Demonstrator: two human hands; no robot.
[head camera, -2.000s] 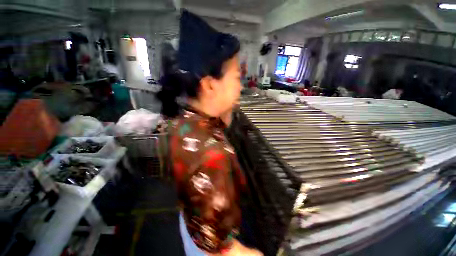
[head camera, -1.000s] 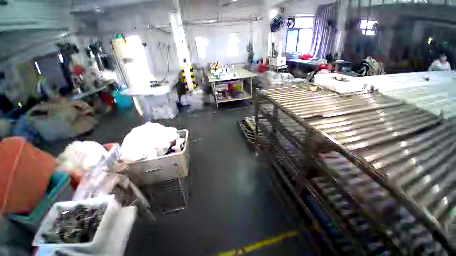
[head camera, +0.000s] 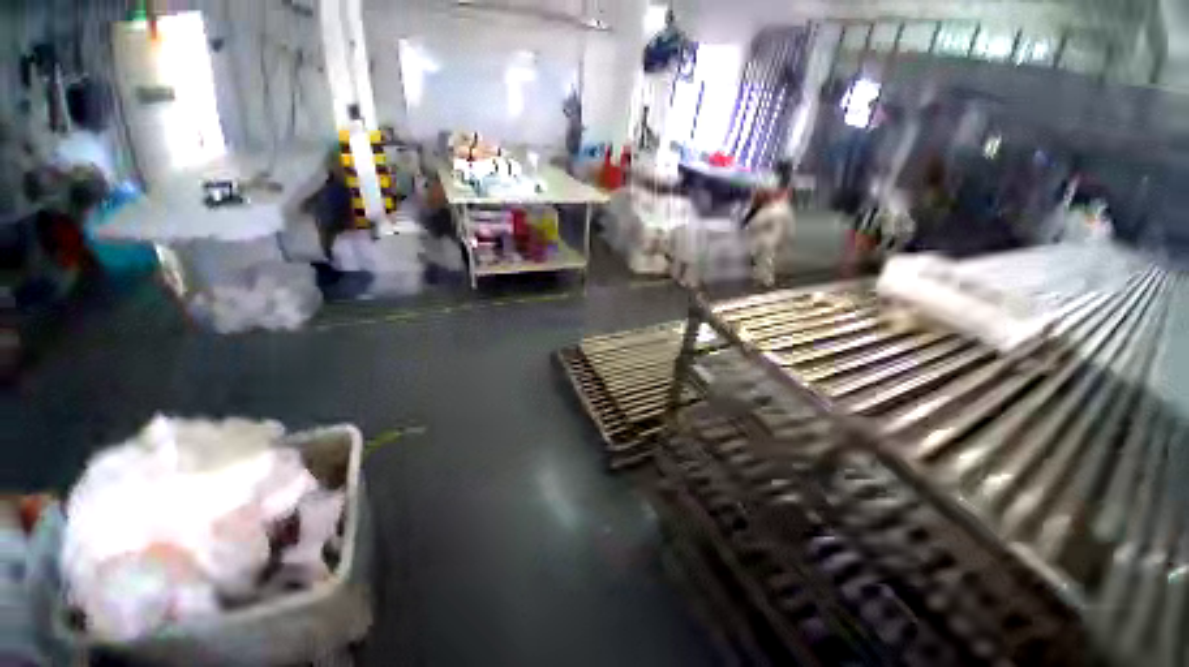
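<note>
Neither of my hands is in the picture. Nearest in front of me on the right is the tube rack (head camera: 900, 456), a metal frame with a top layer of shiny steel tubes (head camera: 861, 358) and more layers below. A white strip or tub (head camera: 971, 297) rests on the tubes toward the far side; blur hides its detail. Pleated white cloth (head camera: 1095, 267) lies behind it. At the lower left a grey bin (head camera: 342, 521) is heaped with white cloth (head camera: 183, 521).
A low tube rack (head camera: 632, 391) stands on the floor beyond the tall one. A table (head camera: 561, 189) with a lower shelf, a pillar (head camera: 368, 170) with yellow-black stripes, and a white-covered table (head camera: 215, 209) stand farther back. A blurred person (head camera: 769, 228) may be behind the low rack.
The view has moved forward along the rack. The coworker close by two seconds ago and the clip bins at left are out of view. The cloth bin and low rack look nearer.
</note>
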